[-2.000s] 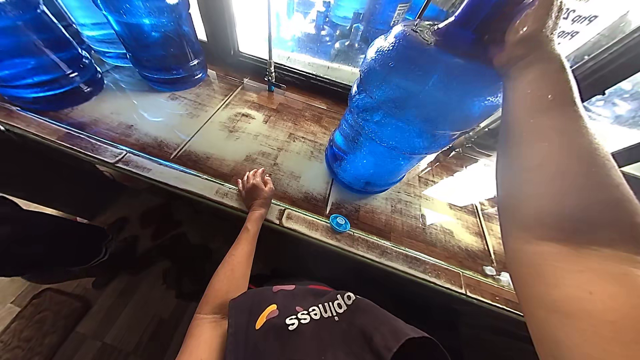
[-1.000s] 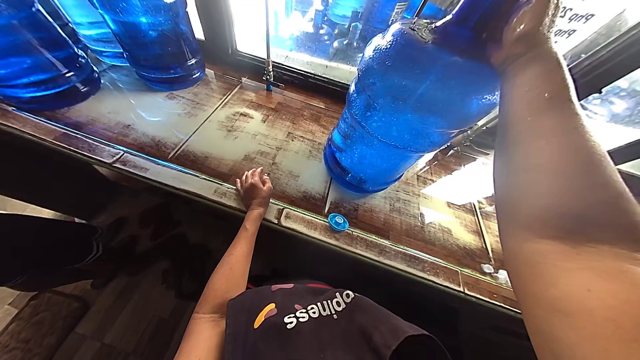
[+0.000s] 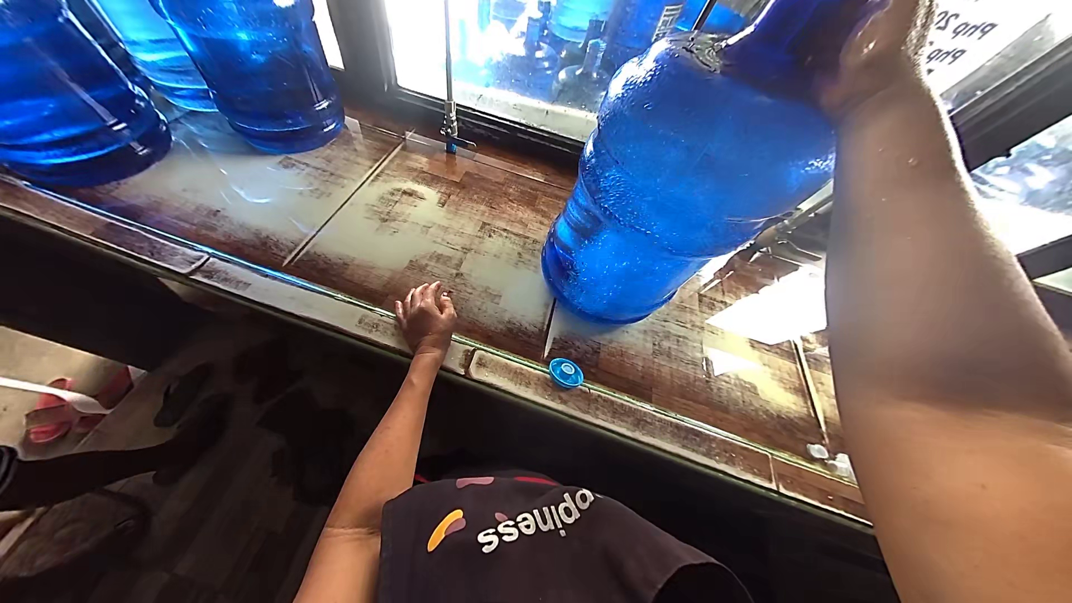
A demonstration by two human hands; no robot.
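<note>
My right hand (image 3: 875, 63), blurred at the top right, is at the neck of a large blue plastic water jug (image 3: 695, 167); its fingers are partly hidden. The jug stands on the wet tiled counter (image 3: 377, 226), and its mouth is not clearly seen. My left hand (image 3: 425, 311) rests on the counter's front edge with fingers slightly curled and nothing visible in it. Between that hand and the right forearm, a small blue round cap (image 3: 566, 373) lies on the edge, in front of the jug.
More large blue jugs (image 3: 260, 75) stand at the left. Behind the counter is a framed window with a thin metal rod (image 3: 450, 84) before it and bottles beyond. Small white pieces (image 3: 829, 456) lie near the right edge. Part of a person's leg (image 3: 100, 469) shows at lower left.
The person's leg at lower left has shifted, and pink footwear has come into view there. My hands, the jug and the cap show no plain change.
</note>
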